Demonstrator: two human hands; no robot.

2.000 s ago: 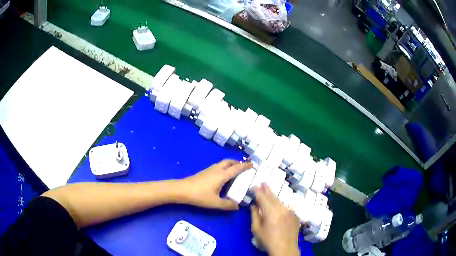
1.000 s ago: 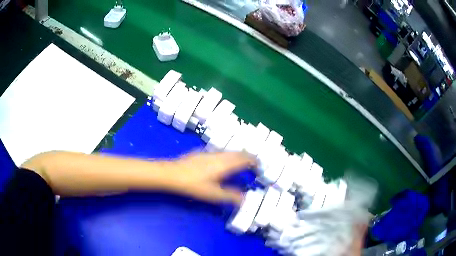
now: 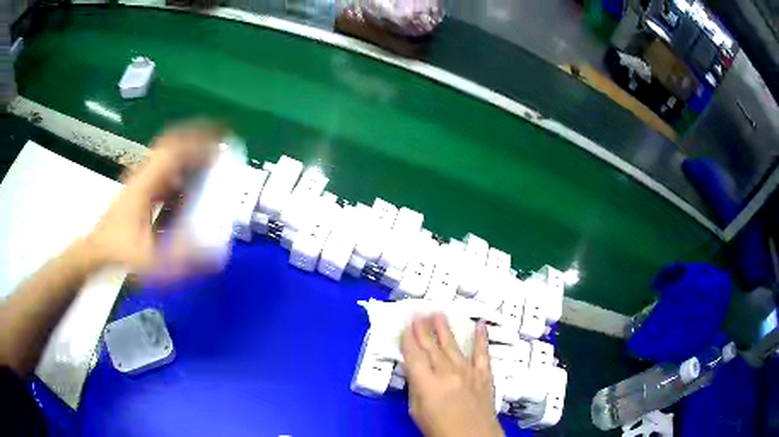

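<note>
My left hand (image 3: 149,209), blurred, is at the left end of the adapter rows, its fingers around a blurred white plug adapter (image 3: 211,209). My right hand (image 3: 451,375) holds a white wiping cloth (image 3: 389,320) against the near side of the rows, fingers flat on it. The cloth hides some adapters beneath. White adapters (image 3: 337,247) stand on edge, side by side, along the far edge of the blue mat (image 3: 256,341). One adapter (image 3: 139,341) lies alone on the mat at the left.
One adapter (image 3: 137,78) lies on the green conveyor belt (image 3: 342,111). A white sheet (image 3: 51,222) is left of the mat. At the right are clear bottles (image 3: 641,394), a white piece (image 3: 651,424) and a crumpled blue cloth (image 3: 683,307). A filled plastic bag (image 3: 397,13) sits beyond the belt.
My left hand has moved from the middle of the rows to their left end and now holds an adapter. My right hand has brought the cloth from the right onto the near adapters.
</note>
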